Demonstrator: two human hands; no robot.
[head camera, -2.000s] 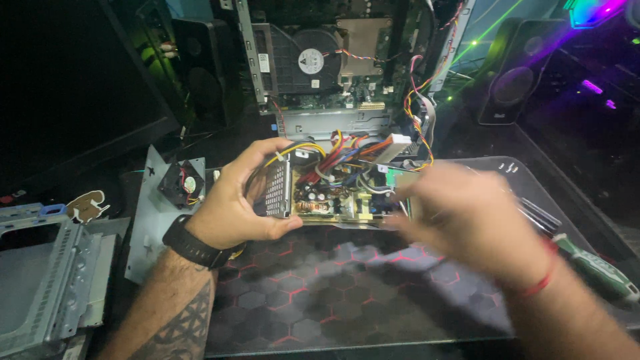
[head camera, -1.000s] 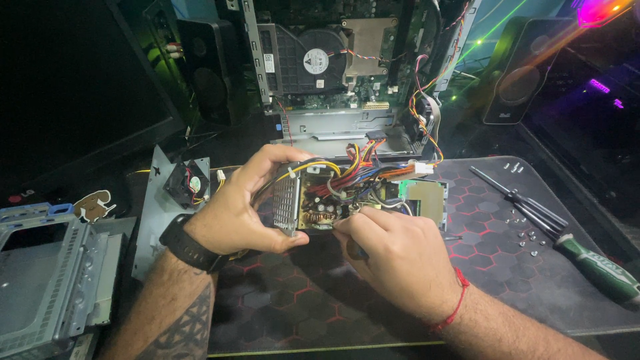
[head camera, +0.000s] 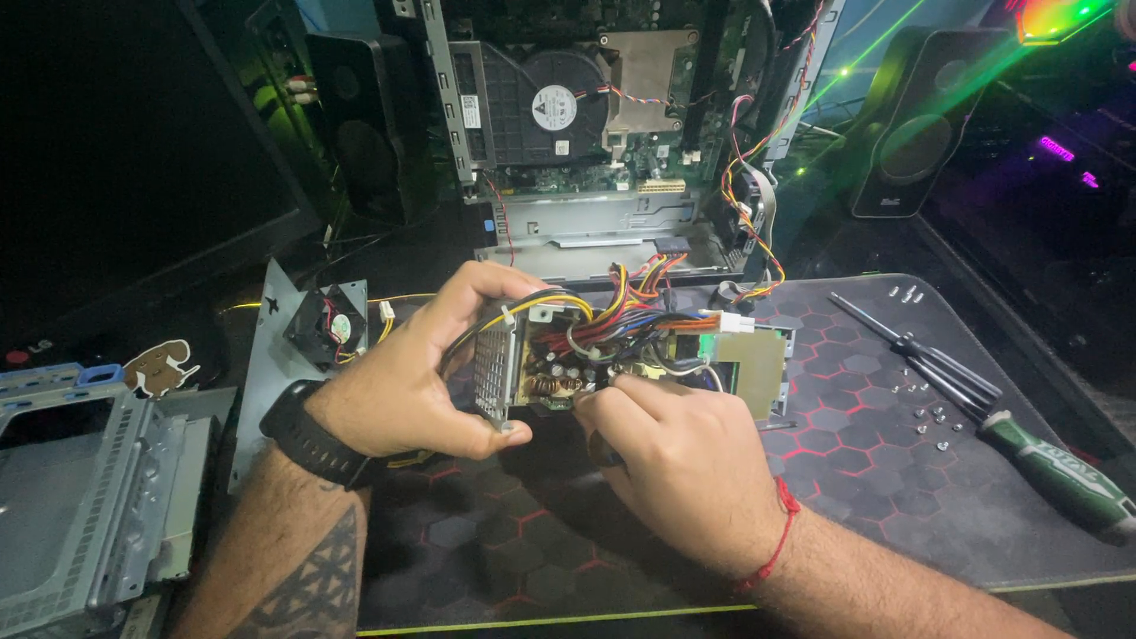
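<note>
An opened computer power supply (head camera: 555, 368), its circuit board and coils exposed, is held up over the mat. My left hand (head camera: 417, 373) grips its perforated metal end, thumb at the lower edge. The fingers of my right hand (head camera: 674, 444) are curled at the lower front of the circuit board; whether they pinch anything is hidden. A bundle of coloured wires (head camera: 603, 324) runs over the top, with a white connector (head camera: 729, 322) at its right end. A tan insulating sheet (head camera: 760, 373) stands at the right side of the unit.
Behind stands an open computer case with a blower fan (head camera: 555, 106). A small fan (head camera: 333, 327) on a metal panel and a drive cage (head camera: 62, 497) lie left. On the mat at right are a green-handled screwdriver (head camera: 1052, 470), thinner screwdrivers (head camera: 945, 368) and several loose screws (head camera: 941, 417).
My right hand, blurred and raised to the right of the unit two seconds ago, has come left and down onto its front. My left hand keeps its grip on the metal end.
</note>
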